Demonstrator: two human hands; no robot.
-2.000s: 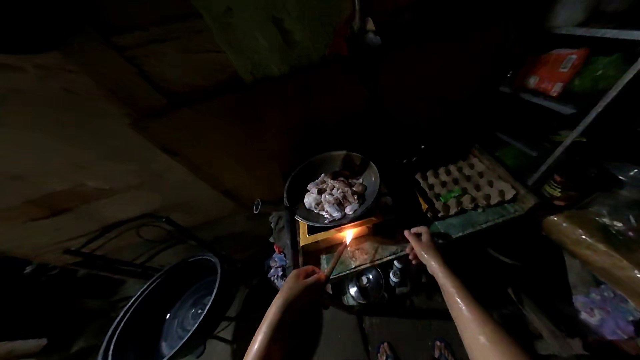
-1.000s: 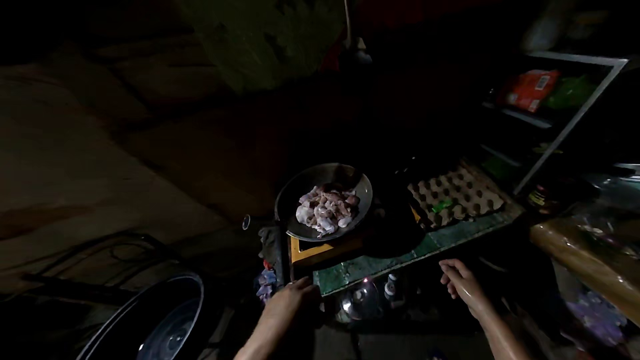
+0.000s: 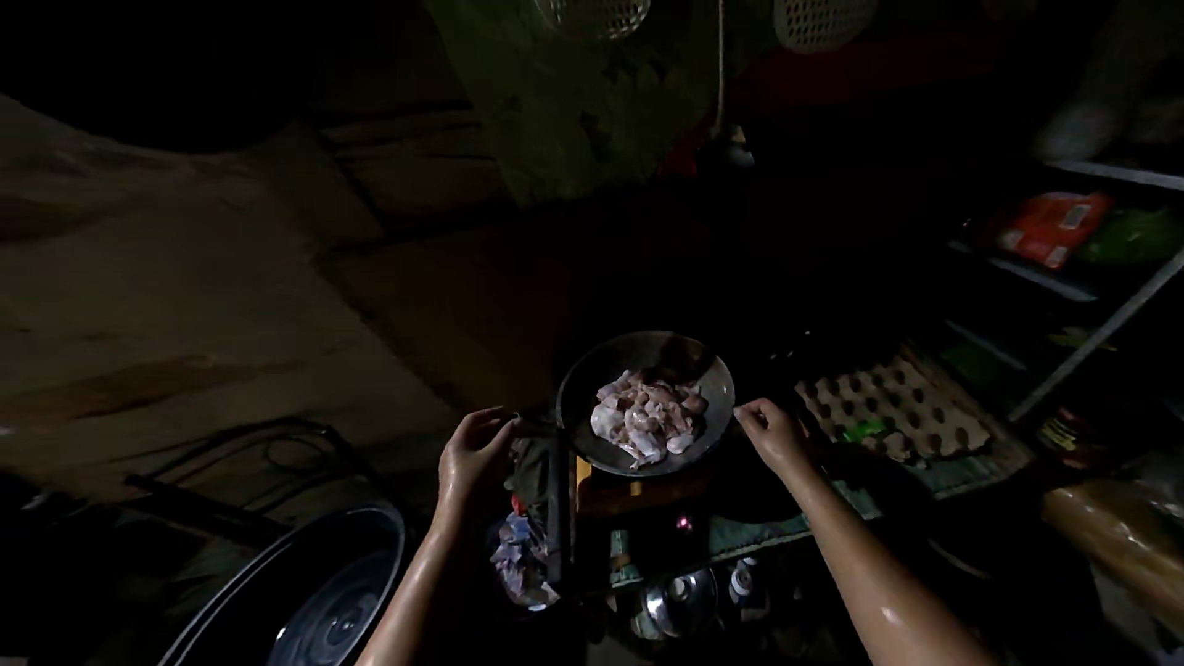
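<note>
A round metal pan [image 3: 578, 432] with raw, pale meat pieces [image 3: 647, 416] in it sits over a yellowish stove part [image 3: 638, 490]. My left hand [image 3: 476, 453] is left of the pan at its handle, thumb and forefinger curved near the handle's end; whether they grip it I cannot tell. On the pan's right, my right hand [image 3: 772, 435] has its thumb and fingertips together at the rim, and it looks as if they pinch the edge. A small pink light [image 3: 684, 524] glows below the pan.
An egg tray [image 3: 893, 402] with a green scrap lies right of the pan on the tiled counter [image 3: 758, 536]. A large dark basin [image 3: 398, 555] stands lower left. A lidded pot [image 3: 680, 601] and a bottle [image 3: 742, 583] are under the counter. Metal shelving [image 3: 1101, 333] rises at right.
The flame seen at my left hand two seconds ago is gone. Both hands have moved up from below the pan to its two sides. The view has shifted.
</note>
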